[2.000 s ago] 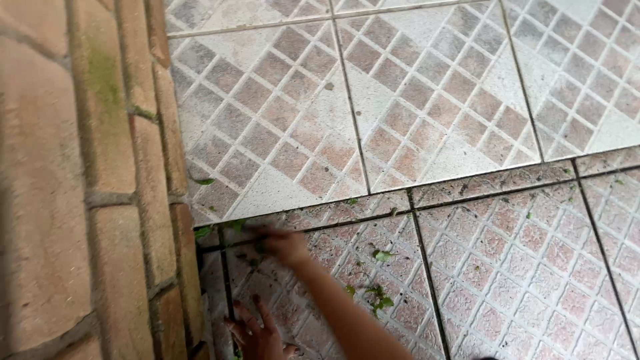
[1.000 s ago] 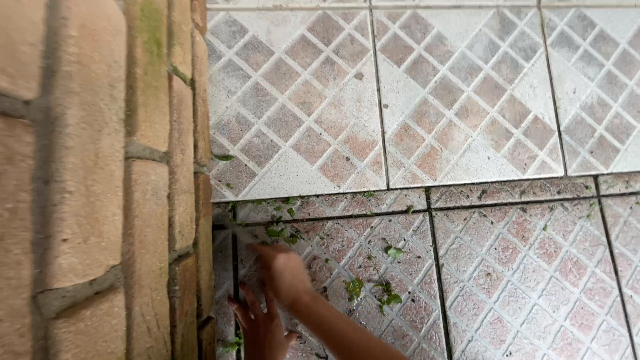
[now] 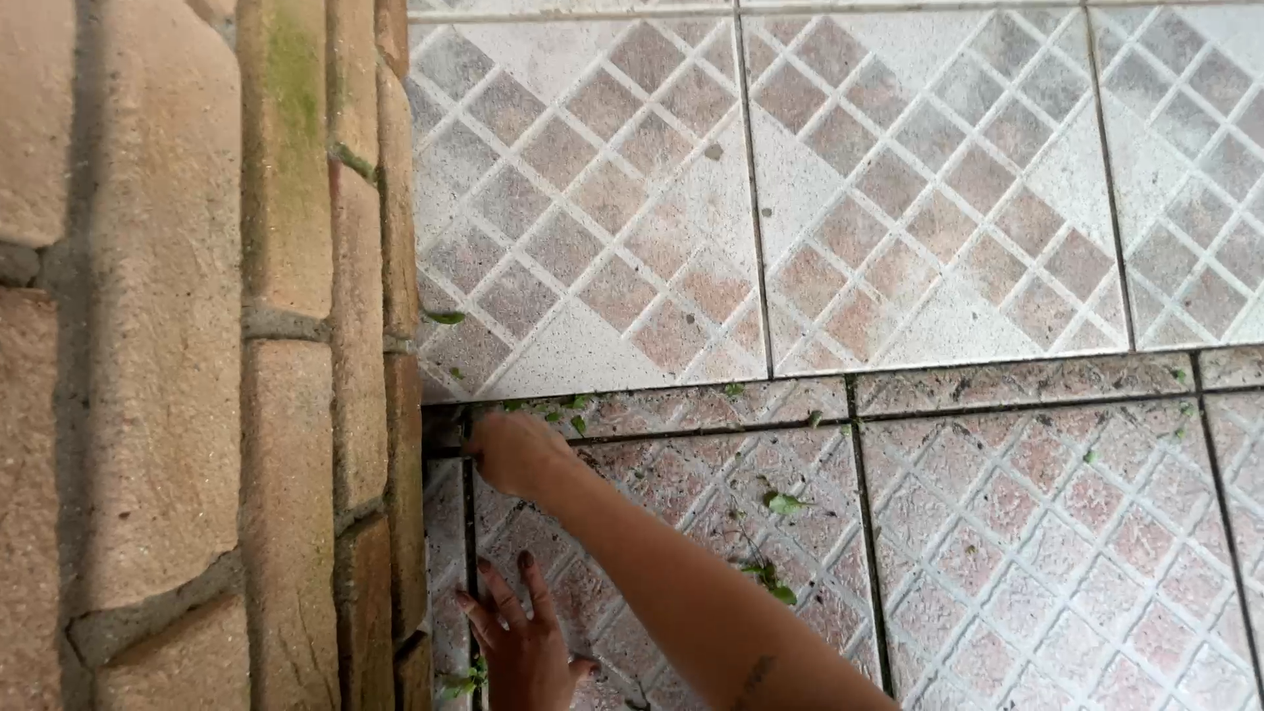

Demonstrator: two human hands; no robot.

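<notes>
My right hand [image 3: 518,454] is closed, its fingers down at the dark joint beside the brick wall, just below the edge of the upper tiles; whether it pinches anything is hidden. My left hand [image 3: 523,632] rests with spread fingers on the lower textured tile, below the right hand, and holds nothing. Small green leaf scraps [image 3: 578,425] lie just right of my right hand. More torn weeds [image 3: 785,504] are scattered on the tile right of my forearm. A green tuft [image 3: 479,676] shows left of my left hand, at the joint.
A brick wall [image 3: 286,444] with mortar joints and a mossy patch stands along the left. Patterned floor tiles [image 3: 938,188] form the upper surface, with an edge above the rougher lower tiles [image 3: 1037,553]. Dark joints and dirt specks run between them.
My right hand has moved up and left toward the wall corner since one second ago. My left hand stays spread on the lower tile.
</notes>
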